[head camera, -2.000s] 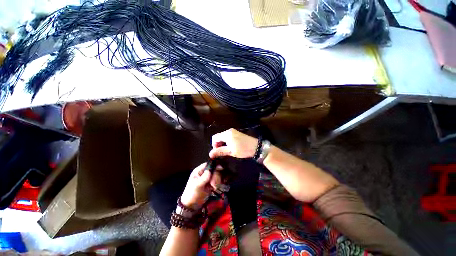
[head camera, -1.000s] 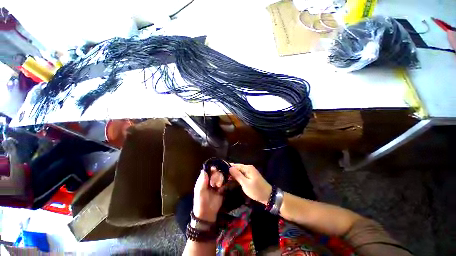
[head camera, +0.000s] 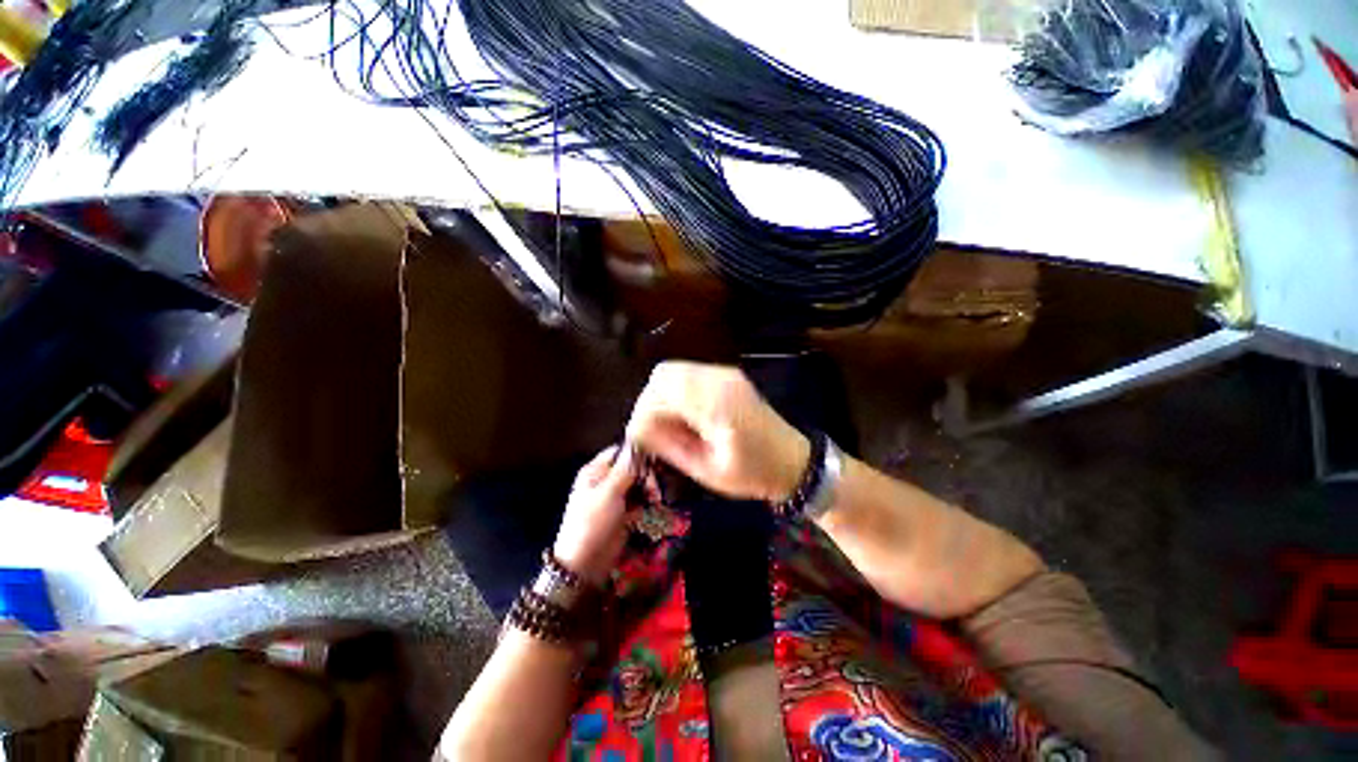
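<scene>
My left hand (head camera: 596, 514) is above my lap, its fingers closed on a small dark coiled cord (head camera: 646, 474), of which only a little shows. My right hand (head camera: 715, 432) is bent over the coil from above, touching my left fingertips, and its fingers are curled in on the cord; its back hides most of the coil. A large bundle of black cords (head camera: 775, 179) lies on the white table, its looped end hanging over the front edge, beyond my hands.
An open cardboard carton (head camera: 320, 387) stands left of my knees, with more cartons (head camera: 224, 700) at lower left. A clear bag of black pieces (head camera: 1147, 75) and yellow tape (head camera: 1224, 246) are on the table (head camera: 1072, 194). A red object (head camera: 1303, 640) is at right.
My right hand has moved from beside the coil to over it, covering the loop that showed a second ago. The camera view has tilted down, so the table sits higher in the picture.
</scene>
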